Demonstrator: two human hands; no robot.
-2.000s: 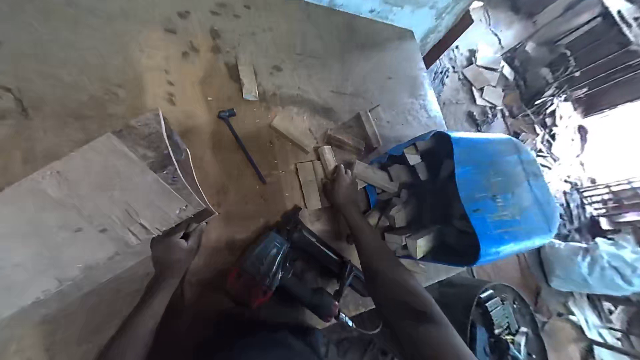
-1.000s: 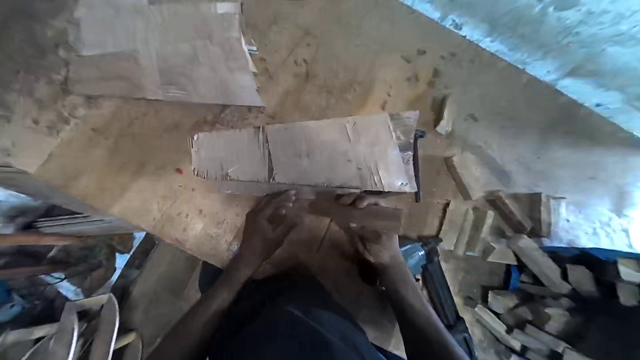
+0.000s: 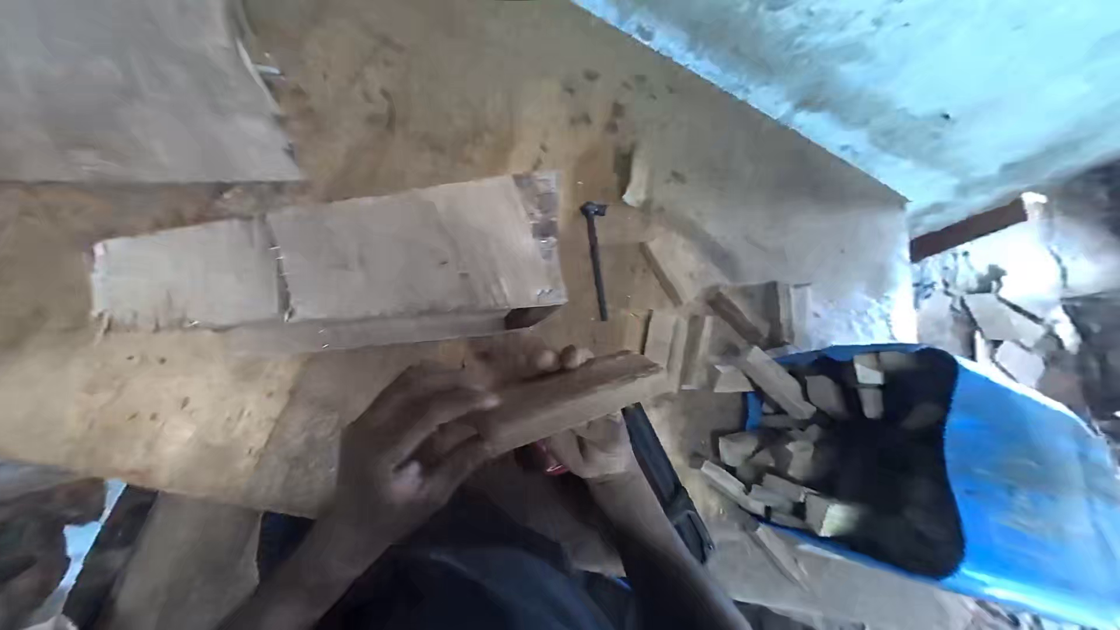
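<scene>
A short wooden block point(image 3: 573, 398) is held between my two hands, near the bench's front edge. My left hand point(image 3: 416, 437) grips its left end, fingers curled round it. My right hand point(image 3: 591, 442) supports it from below, with fingertips showing over the far side. Just beyond lies a long, built-up piece of thin wood panels point(image 3: 376, 262), with staples or nail heads along its edges. A black hammer-like tool point(image 3: 596, 258) lies right of that piece. The nail gun point(image 3: 669, 481) is mostly hidden behind my right forearm.
A blue plastic container point(image 3: 1019, 472) on its side holds many wood offcuts point(image 3: 792, 455). More loose blocks point(image 3: 700, 341) lie between it and the hammer-like tool. A thin wood panel point(image 3: 131, 96) rests at the upper left. A pale blue wall point(image 3: 875, 79) borders the wooden bench point(image 3: 472, 105).
Two seconds ago my right hand was at the blocks beside the blue container and my left hand held a panel's edge. Now both hands are together on one block. The view has shifted.
</scene>
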